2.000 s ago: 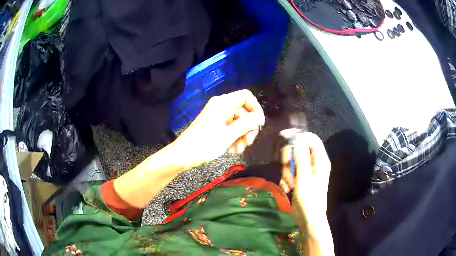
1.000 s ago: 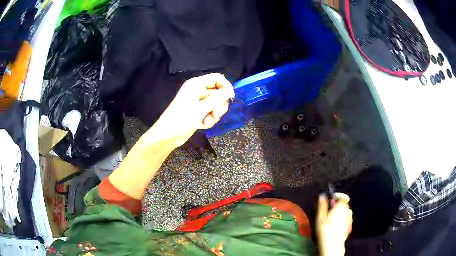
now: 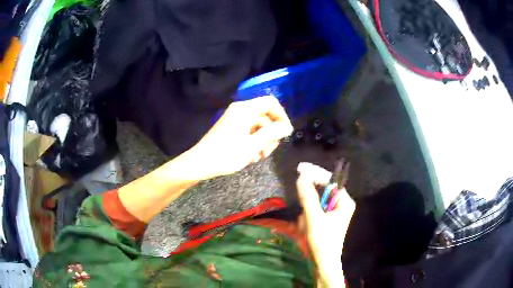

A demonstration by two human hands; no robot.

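Note:
My left hand (image 3: 242,138) is raised at the centre, its thumb and fingertips pinched together. A tiny bright speck shows at the fingertips; I cannot tell whether it is a needle or thread. My right hand (image 3: 323,205) is lower right of it, apart from it, and holds small thread snips (image 3: 337,185) with a blue and pink grip, short blades pointing up. The dark jacket (image 3: 388,275) lies at the lower right, with its plaid lining (image 3: 472,216) showing and a dark button (image 3: 417,275) near the bottom.
A blue crate (image 3: 298,84) and dark garments (image 3: 219,34) are ahead. Loose buttons (image 3: 481,83) lie on the white tabletop (image 3: 450,135) beside a dark, pink-rimmed tray (image 3: 413,72). Several small discs (image 3: 318,136) show beyond my hands. Black plastic bags (image 3: 84,140) are at the left.
Since one second ago, my right hand has moved up and left with the snips, closer to my left hand. My left hand stays pinched. The view has shifted slightly.

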